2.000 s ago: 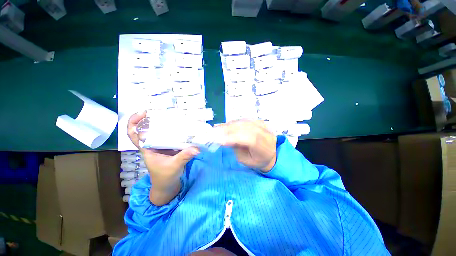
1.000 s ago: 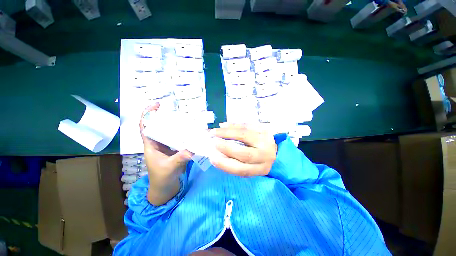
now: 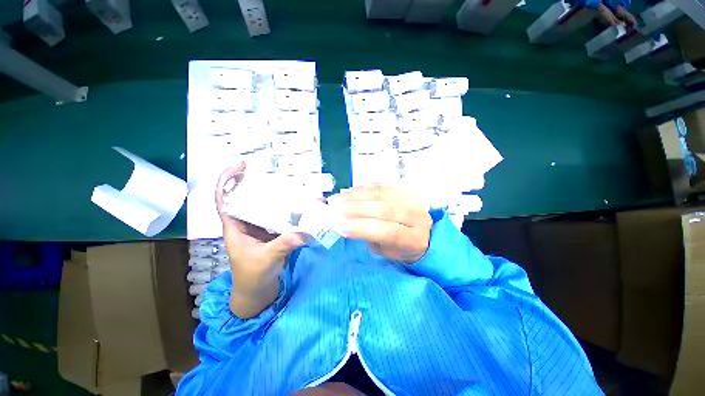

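My left hand grips a white label sheet in front of my chest, with the thumb below and the fingers behind. My right hand pinches the sheet's right end, where a small piece with faint print stands out; whether a label is peeled cannot be told. White cylindrical units lie in two rows on a white tray sheet beyond my left hand. More units lie in rows to the right, partly under a white sheet.
A curled blank sheet lies on the green mat at left. Small cartons stand along the far line, some moving past. Another person's hands show at top right. Open brown cartons are below the bench edge; one at left holds stacked white units.
The sheet in my hands has tilted, its right end now lower. My right hand has dipped and risen back a little. The cartons on the far line have shifted.
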